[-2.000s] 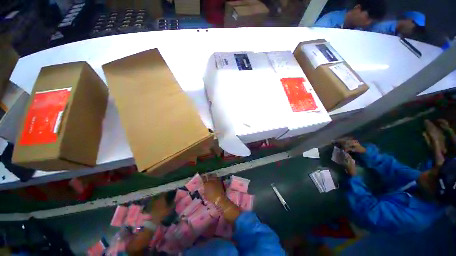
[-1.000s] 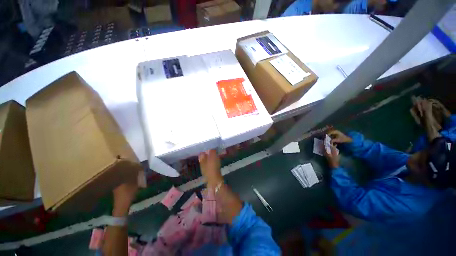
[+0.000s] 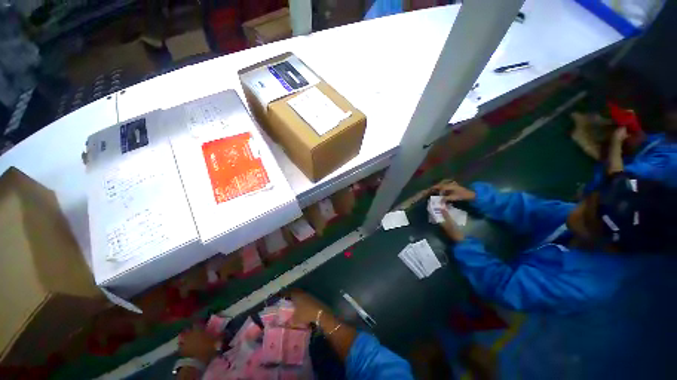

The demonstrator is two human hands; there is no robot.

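A loose heap of pink packets [image 3: 275,345] lies at the bottom of the view on the dark green bench. My left hand [image 3: 199,345] is at the left edge of the heap, dark and blurred, with a pale band at the wrist. My right hand [image 3: 303,309] is at the top right of the heap, over or against the packets, with a thin bracelet at the wrist. The fingers of both hands are partly hidden or blurred, so I cannot tell whether either grips a packet.
A white shelf [image 3: 371,82] holds a brown carton [image 3: 37,260], a white carton [image 3: 148,200] and a labelled carton [image 3: 338,145]. A pale post [image 3: 438,96] rises beside it. A thin white stick [image 3: 359,308] and white leaflets [image 3: 421,258] lie near a neighbouring worker [image 3: 519,260] handling cards.
The view has swung right, so the cartons sit further left. My hands, raised near the shelf edge a second ago, are down at the pink packets.
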